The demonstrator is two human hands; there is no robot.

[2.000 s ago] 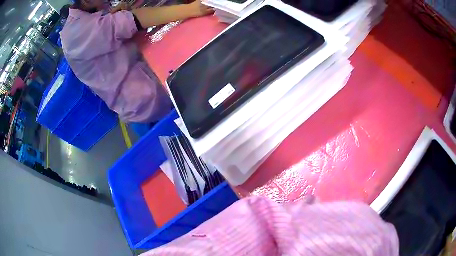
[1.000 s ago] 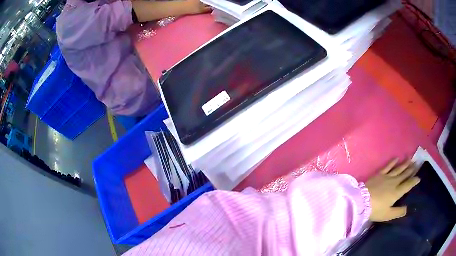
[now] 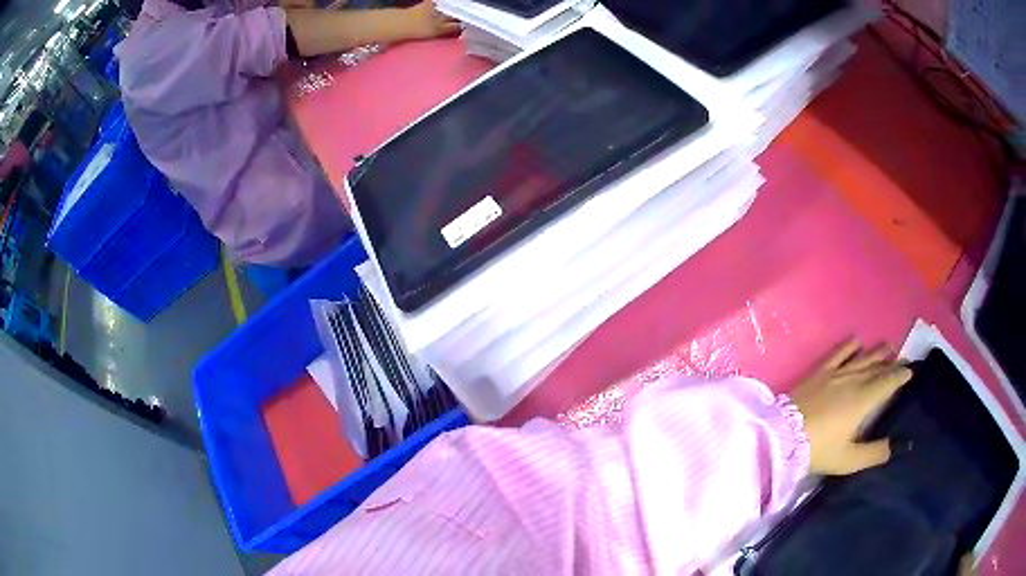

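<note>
A glossy black tablet panel lies on a white sheet at the lower right, cut off by the picture's bottom edge. My left hand is bare and palm down at the panel's left edge, fingers apart, with the fingertips on the black surface. A small skin-coloured bit, probably my right hand, shows at the bottom edge on the panel, too cut off to read. A tall stack of white sheets stands at the centre, with a black panel bearing a white label on top.
A blue bin left of the stack holds panels on edge. More stacked panels are at the top, and another panel at the right edge. A person in a pink smock is at the upper left, near blue bins on the floor.
My left hand was out of view two seconds ago, then came onto the panel and stays there. The view has shifted slightly, and a bit of skin now shows at the bottom right.
</note>
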